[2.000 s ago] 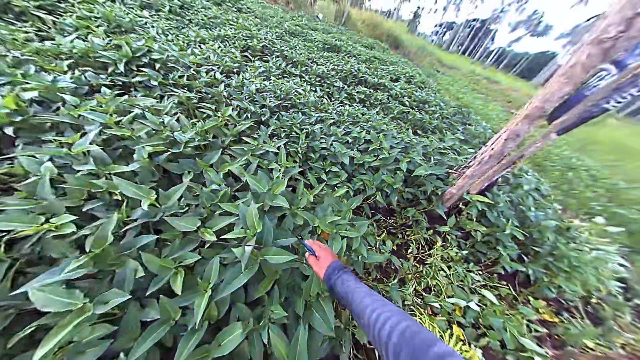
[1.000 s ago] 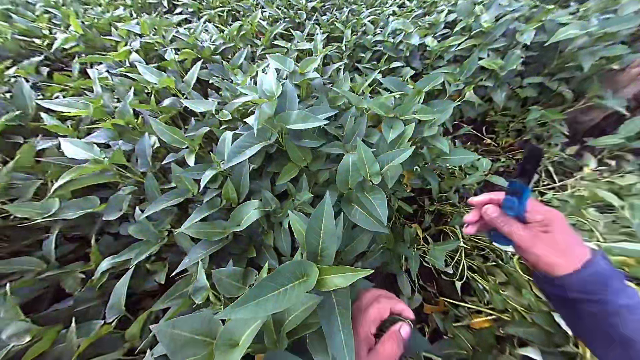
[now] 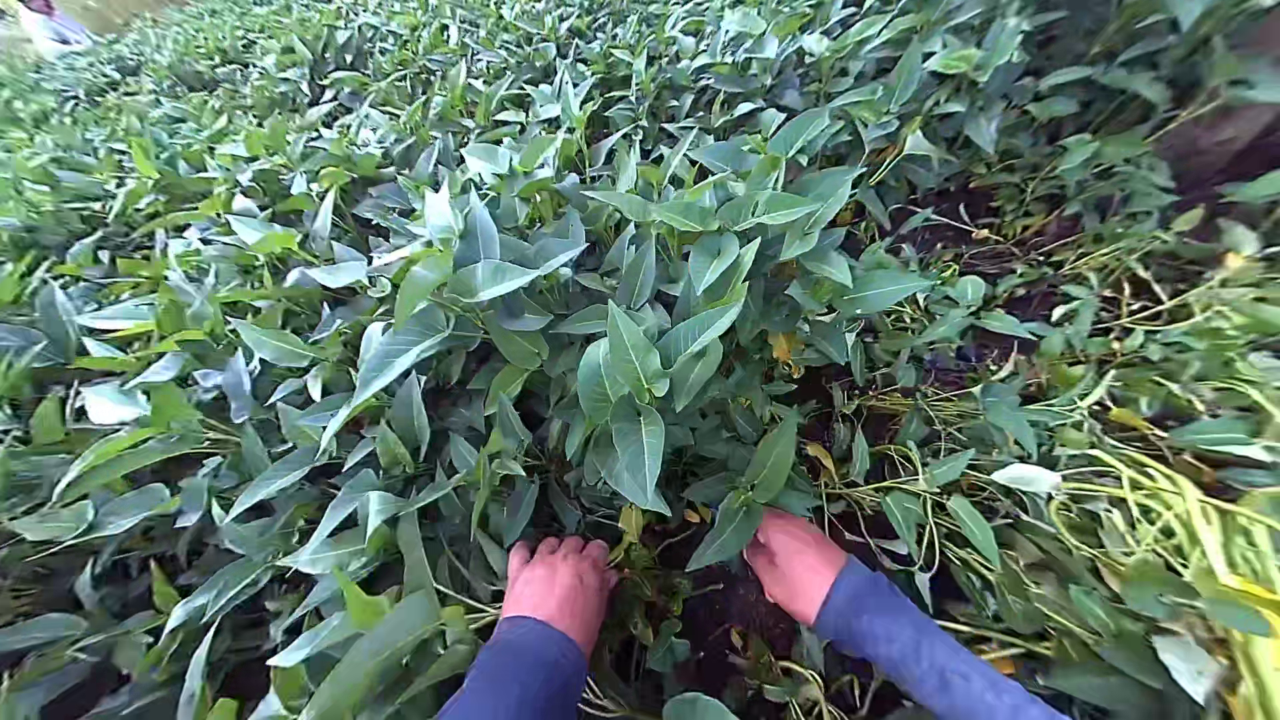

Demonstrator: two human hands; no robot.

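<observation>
Dense leafy green plants (image 3: pixel 640 360) with long pointed leaves fill the head view. My left hand (image 3: pixel 562 588) is low in the plants at the bottom centre, its fingers curled over stems and leaves; what lies under them is hidden. To its right, my right hand (image 3: pixel 795 562) reaches in at the base of the stems beside a leafy shoot (image 3: pixel 745 500), which covers its fingertips. Whether it grips a stem or a tool is hidden. Dark soil (image 3: pixel 735 610) shows between the two hands.
Pale cut-looking stems (image 3: pixel 1170 510) and flattened vines lie at the right over dark ground. A blurred brown shape (image 3: pixel 1220 140) is at the right edge. Far off at the top left is a person (image 3: pixel 52 28) in light clothing.
My right hand, which showed a blue and black tool one second ago, has moved down and left into the plants. My left hand now lies in the foliage, back upward.
</observation>
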